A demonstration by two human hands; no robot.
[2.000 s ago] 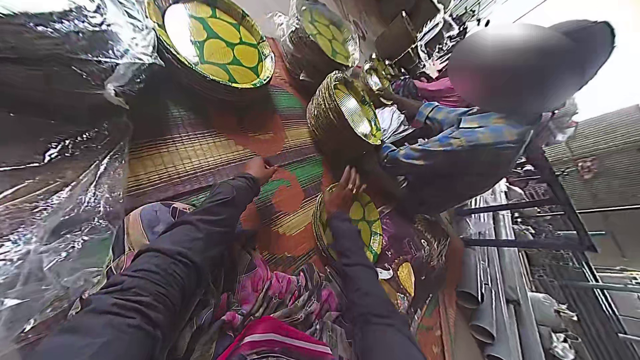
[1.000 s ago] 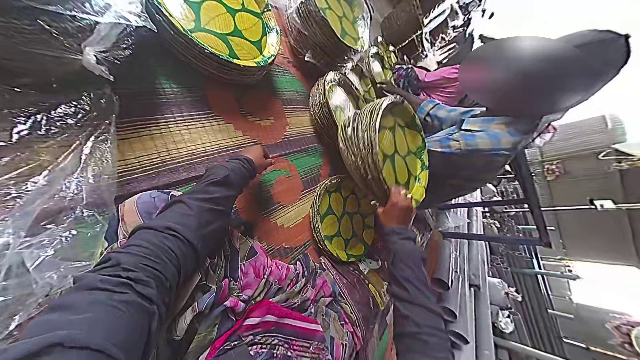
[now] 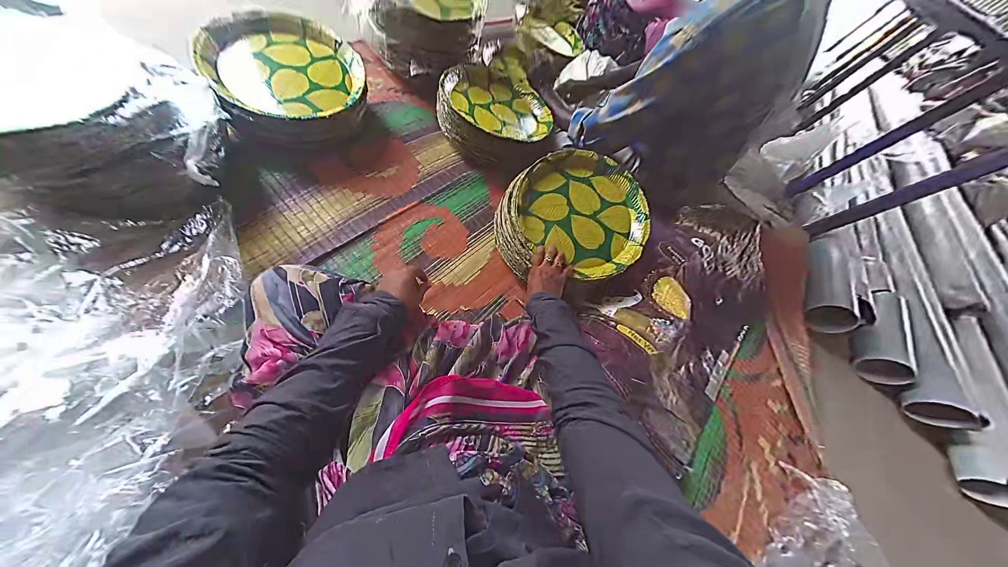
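My right hand [image 3: 549, 272] rests on the near rim of a stack of round plates with a green and yellow leaf pattern [image 3: 584, 211], its fingers over the edge. The stack stands on a woven striped mat [image 3: 441, 236]. My left hand [image 3: 403, 285] lies on the mat beside my patterned clothing, loosely curled, with nothing seen in it. Just behind, a second stack of leaf-pattern plates [image 3: 498, 106] sits near another person's arm. Farther left stands a larger plate stack [image 3: 303, 75].
Clear plastic wrapping [image 3: 118, 315] covers piles along the left. A person in a blue patterned garment [image 3: 693, 87] sits at the upper right. Grey metal pipes [image 3: 886, 339] lie at the right, beside a dark metal frame [image 3: 906, 189]. Another stack [image 3: 425, 31] stands at the back.
A stack that was tilted upright under my right hand a second ago now stands flat on the mat, with that hand at its near rim. The view has turned considerably.
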